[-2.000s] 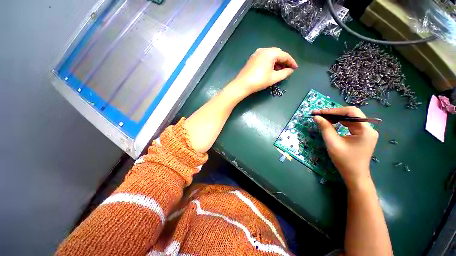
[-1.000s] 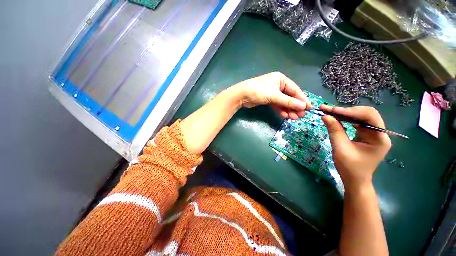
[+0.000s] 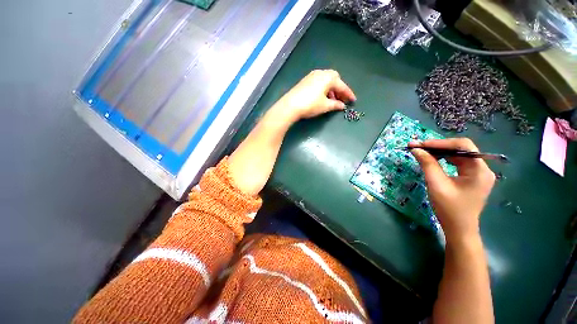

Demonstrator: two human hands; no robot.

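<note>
The green circuit board (image 3: 387, 166) lies flat on the dark green bench top, dotted with small dark and silvery parts. My right hand (image 3: 460, 180) holds the dark tweezers (image 3: 465, 153) over the board, their tip close above its surface; whether they grip a part is too small to tell. My left hand (image 3: 316, 95) is left of the board, fingertips at the small working pile of components (image 3: 354, 115). Its thumb and forefinger are close together, and I cannot tell whether a component is between them.
The main heap of components (image 3: 465, 92) lies beyond the board. Component bags (image 3: 392, 25), a grey cable (image 3: 468, 50) and a beige box (image 3: 525, 63) are at the back. A pale frame (image 3: 183, 180) with blue inner border stands left. A pink paper slip (image 3: 553, 147) and stray components (image 3: 512, 207) lie right.
My left hand has moved from the tweezers' tip over the board back left to the small pile. My right hand has stayed over the board with the tweezers. The view has shifted slightly.
</note>
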